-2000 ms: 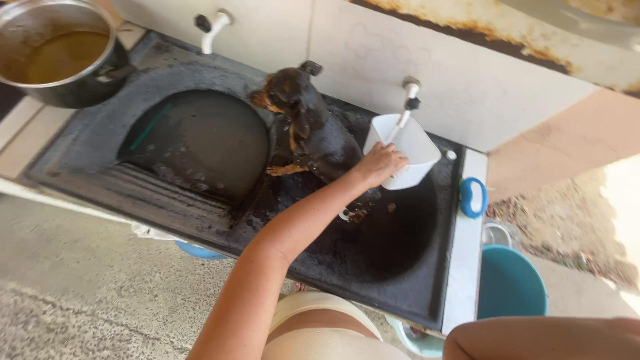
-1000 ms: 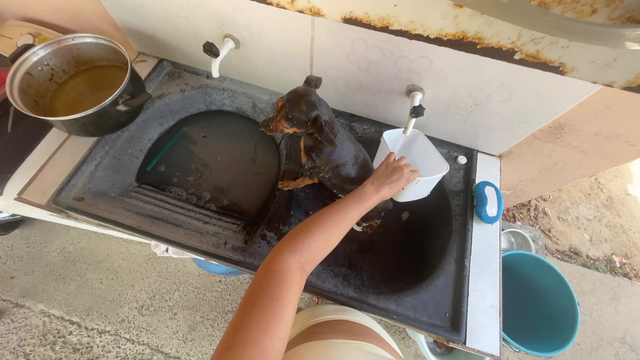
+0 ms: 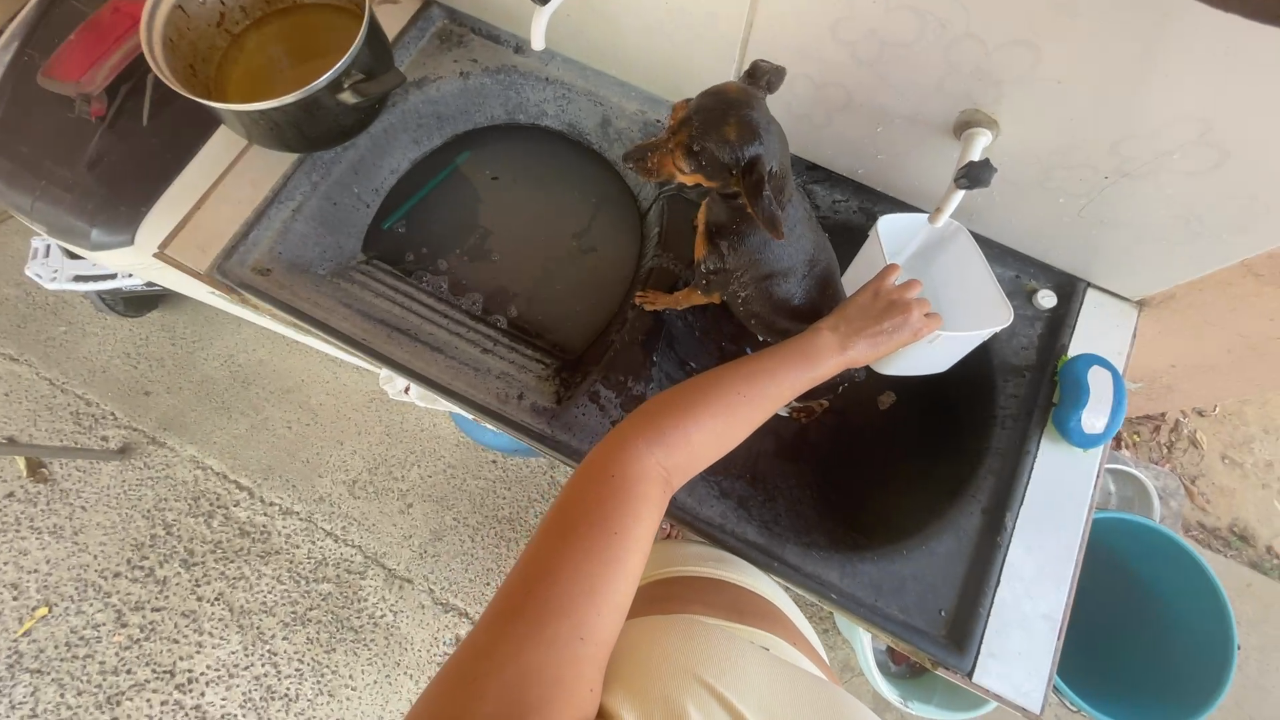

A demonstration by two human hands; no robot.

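My left hand [image 3: 885,315] grips the near rim of a white plastic container [image 3: 950,275], which is held over the right sink basin [image 3: 900,470]. A white tap [image 3: 960,175] with a dark handle points down into its mouth. Against my forearm, a wet black and tan dog [image 3: 765,230] sits on the divider between the two basins, its head turned to the left and a front paw on the divider. Cloudy water fills the left basin [image 3: 520,230], where a thin green strip [image 3: 427,190] lies. My right hand is out of view.
A pot [image 3: 300,115] of brownish liquid stands at the sink's upper left corner. On the right ledge lies a blue and white soap-shaped object [image 3: 1089,401]. A teal bucket [image 3: 1145,615] and a pale green basin [image 3: 910,680] stand below. A second tap [image 3: 542,25] is on the wall.
The view has shifted. My left hand stays on the white container under the tap. The dog remains seated with its head to the left.
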